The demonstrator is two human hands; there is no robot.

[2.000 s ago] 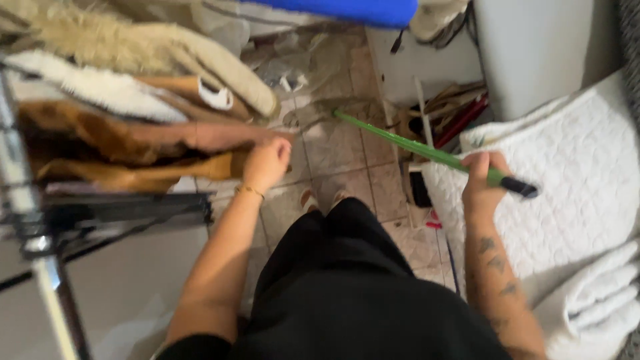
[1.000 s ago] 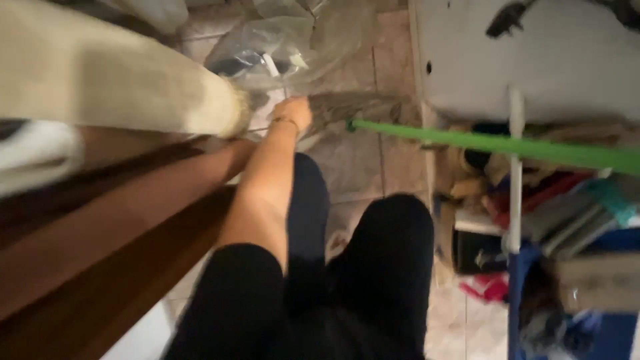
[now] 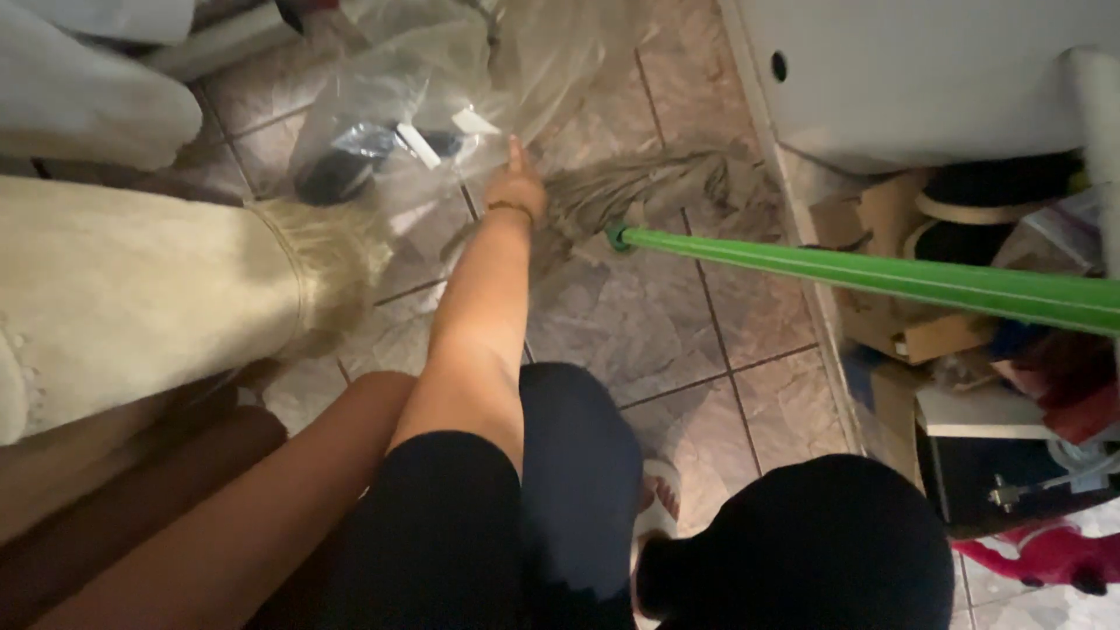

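My left hand point(image 3: 516, 184) reaches down to the floor beside a clear plastic bag point(image 3: 420, 87), its index finger extended toward the bag's edge. Whether its fingers grip the plastic cannot be told. Dark items and white strips show through the bag. Just right of the hand lies a grey-brown floor cloth point(image 3: 647, 188), spread in folds on the tiles. A green pole point(image 3: 831, 267) rests its far end against the cloth and runs out at the right edge. My right hand is out of view.
Hanging garments, one cream with a fringed hem point(image 3: 175, 280), crowd the left. At right, under a pale panel point(image 3: 919, 70), stand cardboard pieces point(image 3: 949, 337) and mixed items, with a pink-red object point(image 3: 1050, 551) on the floor. My sandalled foot point(image 3: 656, 507) is on the tiles point(image 3: 647, 341).
My left hand has moved from the hanging garments down to the plastic bag by the floor. My right hand, seen on the green pole two seconds ago, has left the view. The view is closer to the floor.
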